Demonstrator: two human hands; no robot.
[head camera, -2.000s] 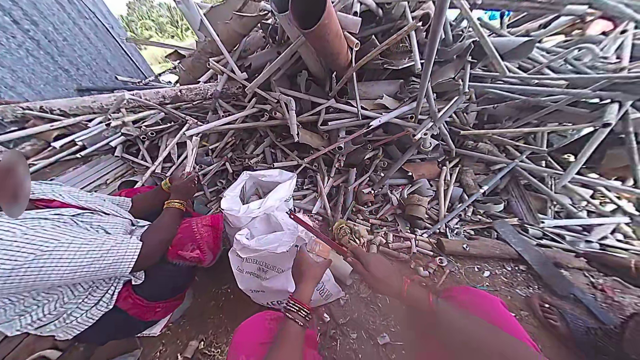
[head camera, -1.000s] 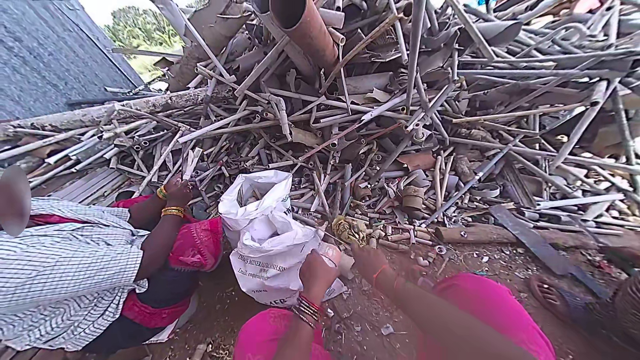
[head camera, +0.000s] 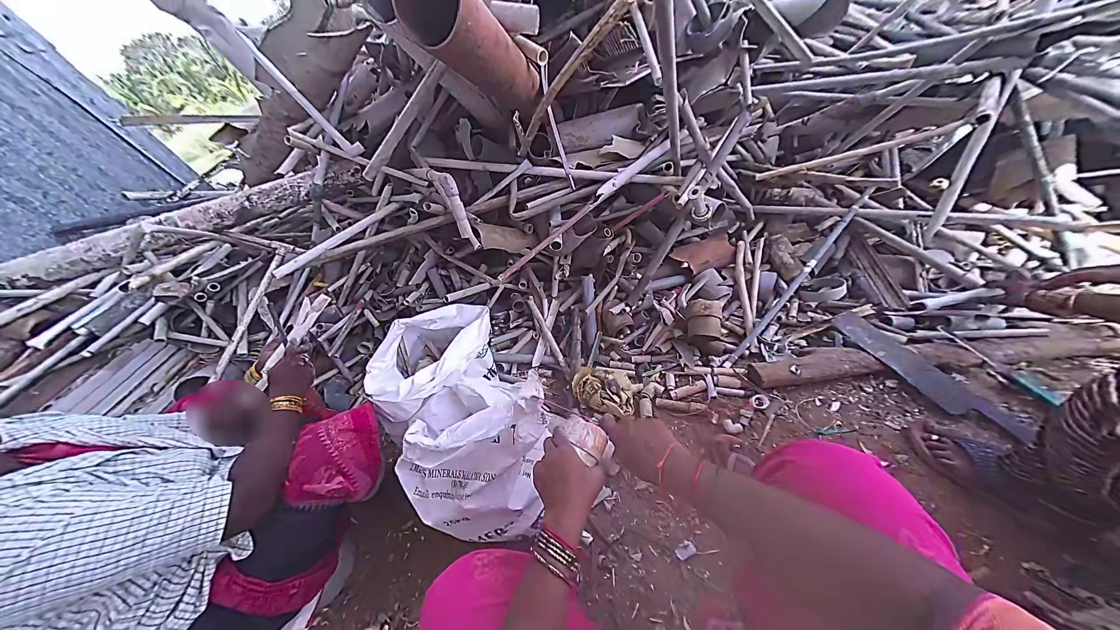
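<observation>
My left hand (head camera: 569, 477), with bangles at the wrist, is closed around a pale, rounded piece (head camera: 584, 439) that looks like a pipe fitting. Close on its right, my right hand (head camera: 643, 451) reaches to the same piece; its fingertips are partly hidden, so its hold cannot be told. White woven sacks (head camera: 468, 437) bearing print stand open just left of my hands. A crumpled yellowish bundle (head camera: 604, 391) lies on the ground beyond my fingers, beside small pipe pieces (head camera: 682, 404).
A large heap of scrap plastic pipes (head camera: 560, 219) rises ahead, with a wide brown pipe (head camera: 472, 52) on top. At left sits a person in a checked shirt (head camera: 114, 516). A long flat blade-like piece (head camera: 910, 363) and another person's foot (head camera: 941, 451) are at right.
A long reddish tool or strip seen at my hands two seconds ago no longer shows there. My right hand has moved left from beside the yellowish bundle to the piece in my left hand.
</observation>
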